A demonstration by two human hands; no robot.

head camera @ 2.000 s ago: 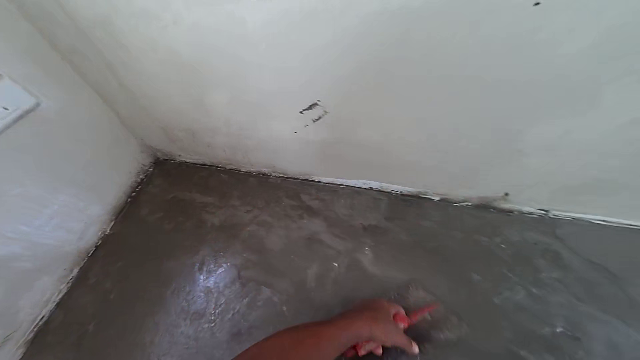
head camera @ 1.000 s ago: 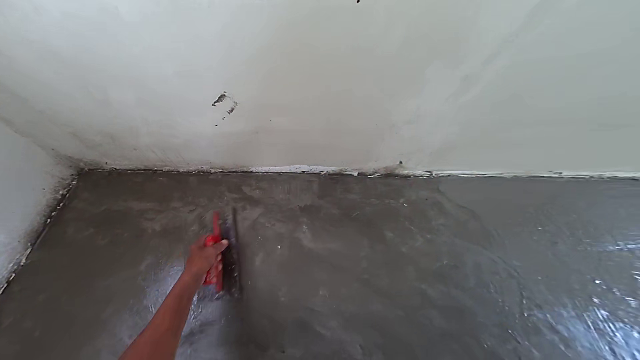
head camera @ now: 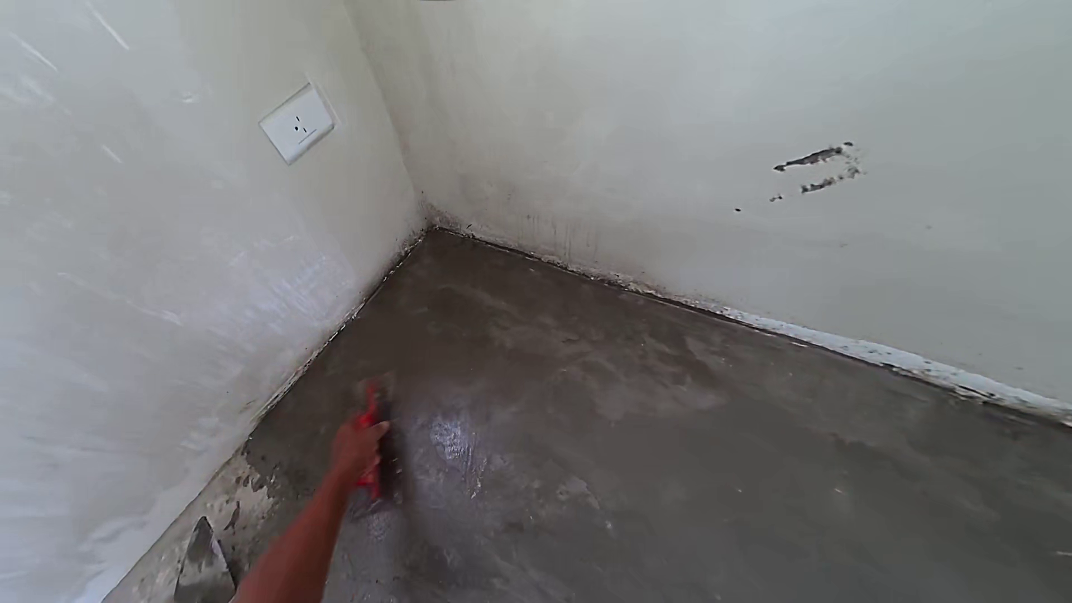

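Observation:
My left hand [head camera: 358, 448] is closed around the red handle of a finishing trowel [head camera: 373, 481]. The trowel's blade is blurred and lies low over the wet grey cement floor [head camera: 670, 469], to the right of my fingers. Near the lower left edge, beside my forearm, the metal blade of a pointed trowel [head camera: 203, 565] rests on the floor; its handle is not visible. My right hand is out of view.
Two pale walls meet at a corner [head camera: 429, 224] beyond my hand. The left wall [head camera: 209, 251] carries a white electrical outlet [head camera: 298, 124]. Dark marks [head camera: 816, 167] show on the other wall. Rough, patchy cement [head camera: 243, 494] borders the left wall near the pointed trowel.
The view has swung left, bringing the corner and outlet into fuller sight. My left hand, still holding the red-handled trowel, is now nearer the left wall. The pointed trowel has come into view.

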